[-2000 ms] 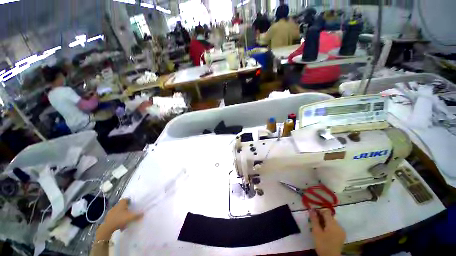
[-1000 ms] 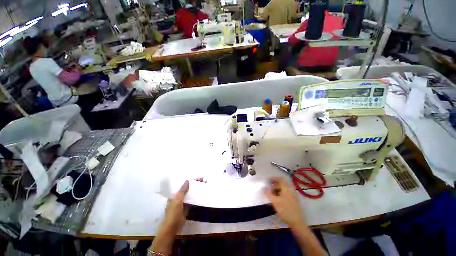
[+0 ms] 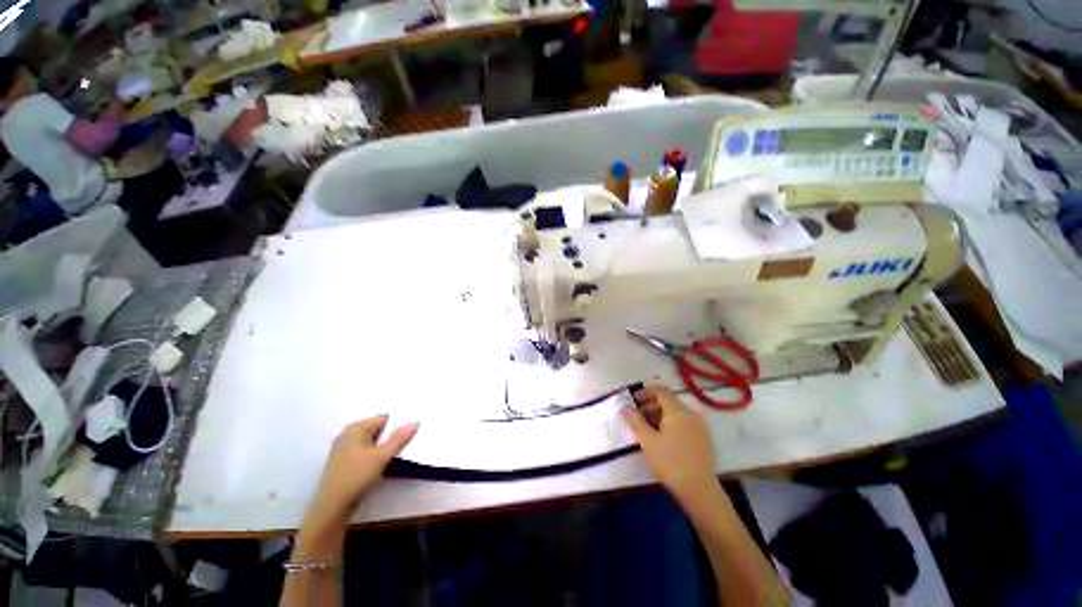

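A white curved template (image 3: pixel 522 443) lies on a dark curved band (image 3: pixel 498 474), whose edge shows as a thin dark line around it. Both lie on the table just in front of the needle area. My left hand (image 3: pixel 366 460) holds the left end of the two layers, thumb on top. My right hand (image 3: pixel 667 436) grips their right end, where some dark cloth shows by the fingers. The presser foot and needle (image 3: pixel 548 352) of the cream sewing machine (image 3: pixel 736 285) are behind the band, not touching it.
Red-handled scissors (image 3: pixel 717 372) lie right of the needle, against the machine base. Thread spools (image 3: pixel 661 190) and a control panel (image 3: pixel 819 152) stand behind. A dark cloth pile (image 3: pixel 845 548) is at lower right. A white cable (image 3: pixel 145 397) and scraps lie on the left. A person (image 3: pixel 53 148) sits at upper left.
The white template was brought onto the dark band, nearly covering it. My right hand left the scissors and took the band's right end; my left hand took the left end. The view has tilted down.
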